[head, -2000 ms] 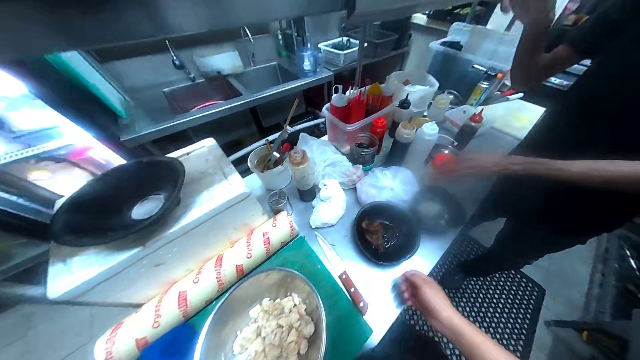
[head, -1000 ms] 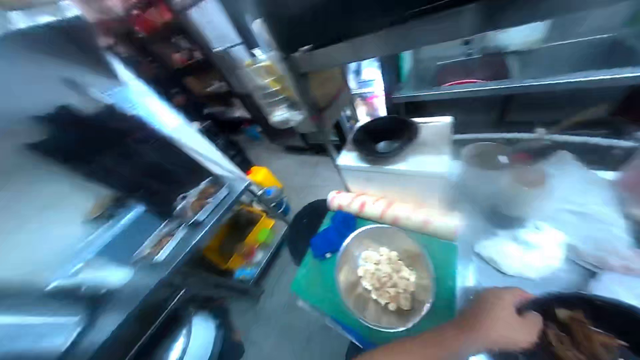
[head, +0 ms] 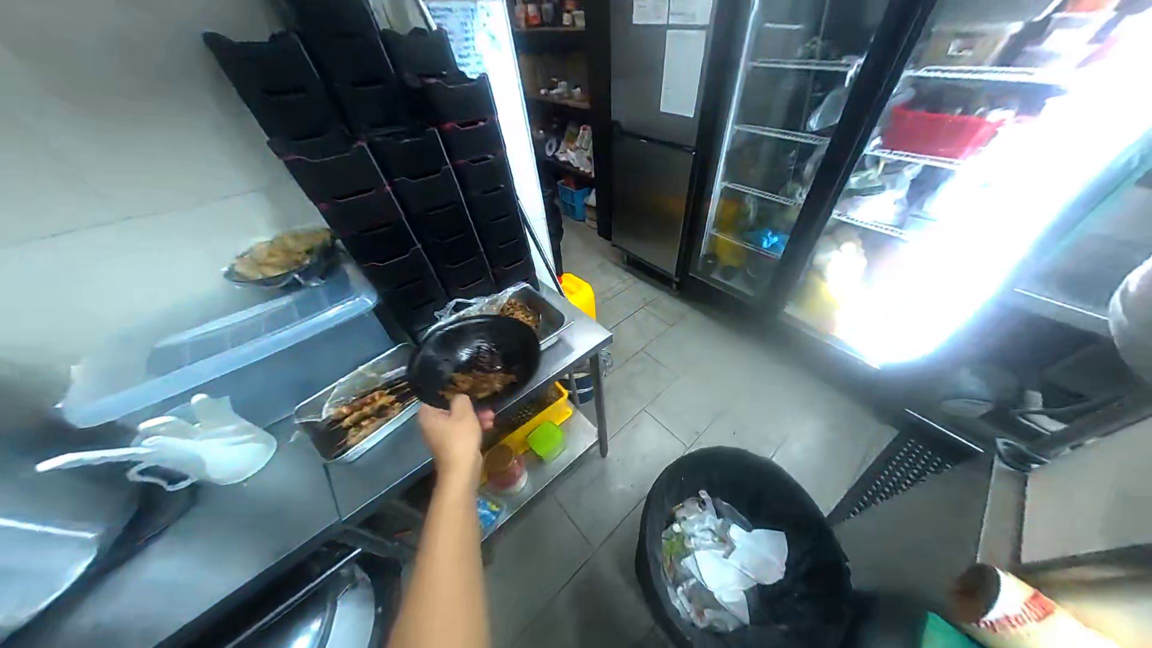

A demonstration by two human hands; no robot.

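My left hand [head: 454,432] grips the near rim of a black bowl [head: 427,360], its thumb over the edge and some fingertips showing below at the right. Brown meat pieces [head: 481,382] and dark, shiny sauce lie in the bowl. The bowl is in front of two metal trays on a steel counter and partly hides them. In the tray at the left [head: 364,443] lie skewers of meat [head: 369,409] on clear plastic; the tray behind [head: 553,326] holds small brown food pieces [head: 519,313]. My right hand is out of view.
Black stacked containers [head: 396,171] lean behind the steel counter [head: 243,522]. White plastic jugs [head: 211,450] and a lidded clear bin [head: 270,360] stand left. A lined waste bin [head: 747,540] is on the floor, lower right. Glass-door fridges [head: 783,162] stand beyond; a shelf below holds a yellow basket [head: 540,418].
The black bowl, on the counter two seconds ago, is now held up in my left hand by the food trays. The view has swung far left, away from the sliced food and the co-worker.
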